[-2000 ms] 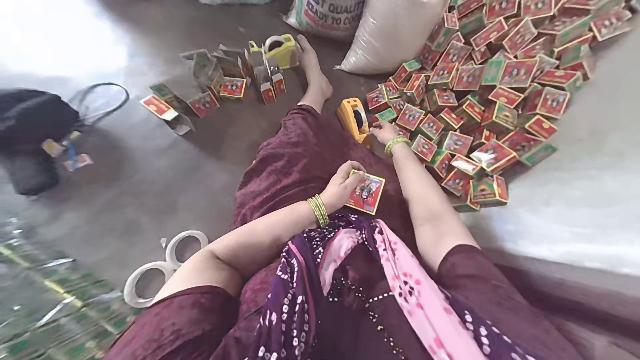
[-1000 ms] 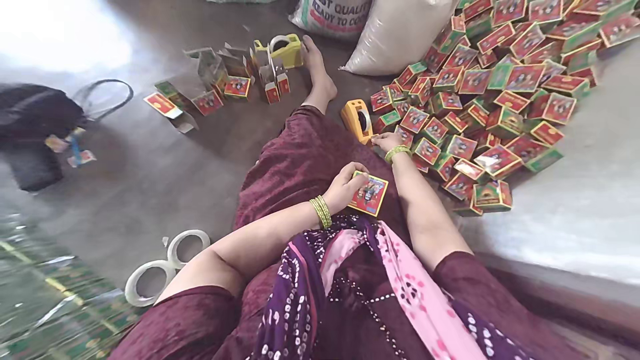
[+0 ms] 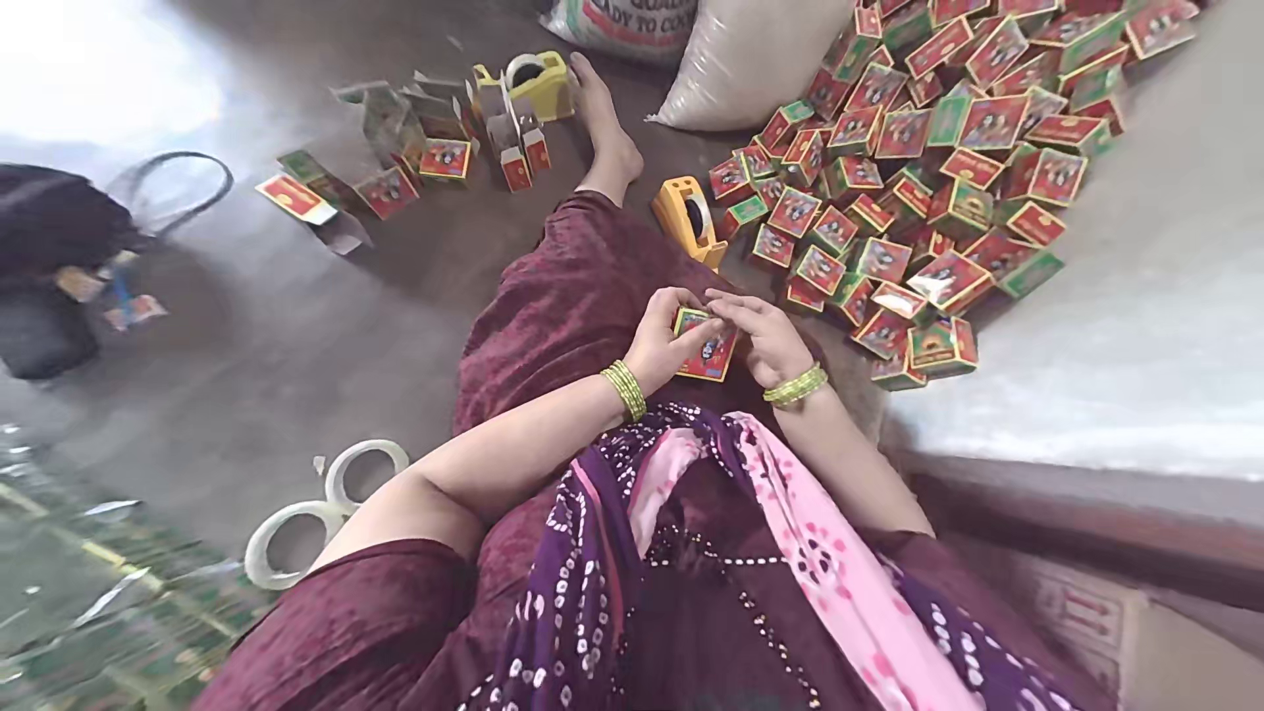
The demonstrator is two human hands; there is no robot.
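Note:
A small red and green printed carton point(image 3: 707, 357) rests over my lap, held by my left hand point(image 3: 668, 341) with the thumb across its face. My right hand point(image 3: 766, 339) touches the carton's upper right edge, fingers extended; whether a piece of tape is under them cannot be seen. Beyond my hands, on the floor by my leg, stands an orange tape dispenser point(image 3: 688, 223). A large heap of similar cartons point(image 3: 882, 260) lies to the right of it.
A yellow tape dispenser point(image 3: 543, 91) stands by my foot, beside several partly opened cartons point(image 3: 387, 190). Two tape rolls point(image 3: 365, 446) lie near my left arm. Filled sacks point(image 3: 755, 64) stand at the top, a black bag point(image 3: 59, 222) at far left.
My right hand has moved from the orange tape dispenser back to the carton over my lap. My left hand still holds the carton, its thumb now across the face.

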